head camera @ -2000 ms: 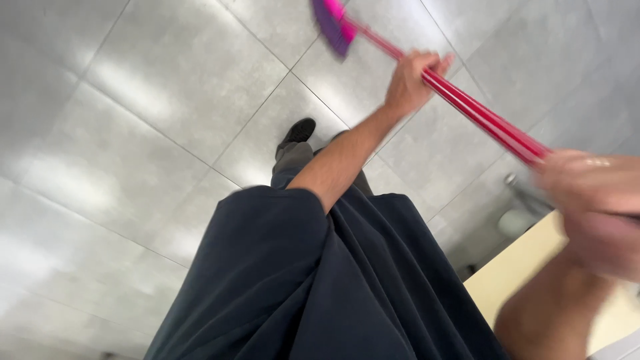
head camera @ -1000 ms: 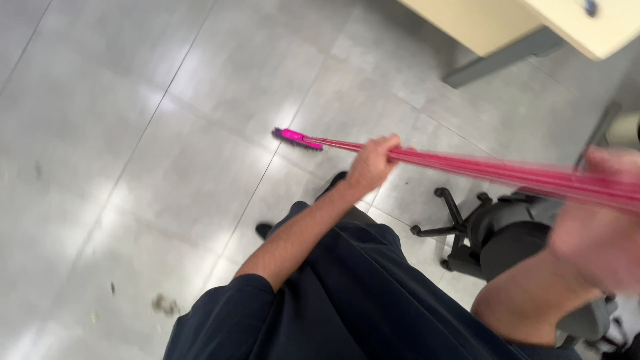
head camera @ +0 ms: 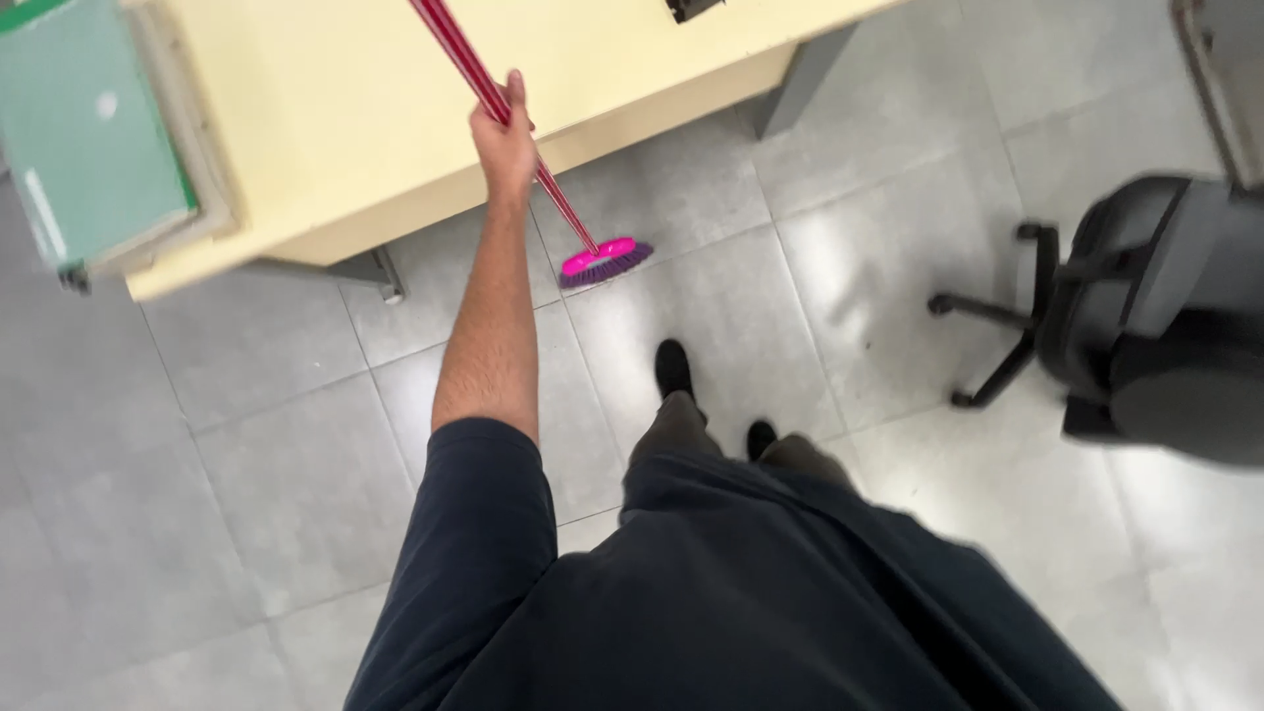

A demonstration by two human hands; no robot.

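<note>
My left hand (head camera: 506, 138) is closed around the red striped handle of a broom (head camera: 462, 54), its arm stretched out toward the desk's edge. The handle slants from the top of the view, over the desk, down past the edge to the floor. At its lower end the pink broom head (head camera: 598, 261) with purple bristles rests on the grey floor tiles, just beyond my black shoes. My right hand is out of view, and so is the upper end of the handle.
A cream desk (head camera: 336, 128) on grey metal legs spans the top. Green-covered binders or books (head camera: 94, 138) lie at its left end. On the right stands a black swivel chair (head camera: 1136, 286) with its wheeled base (head camera: 1027, 321) spread on the tiles.
The view has shifted and turned a lot. My right hand, on the handle in both earlier frames, has left the view. My left hand still grips the handle, and the desk now lies under it.
</note>
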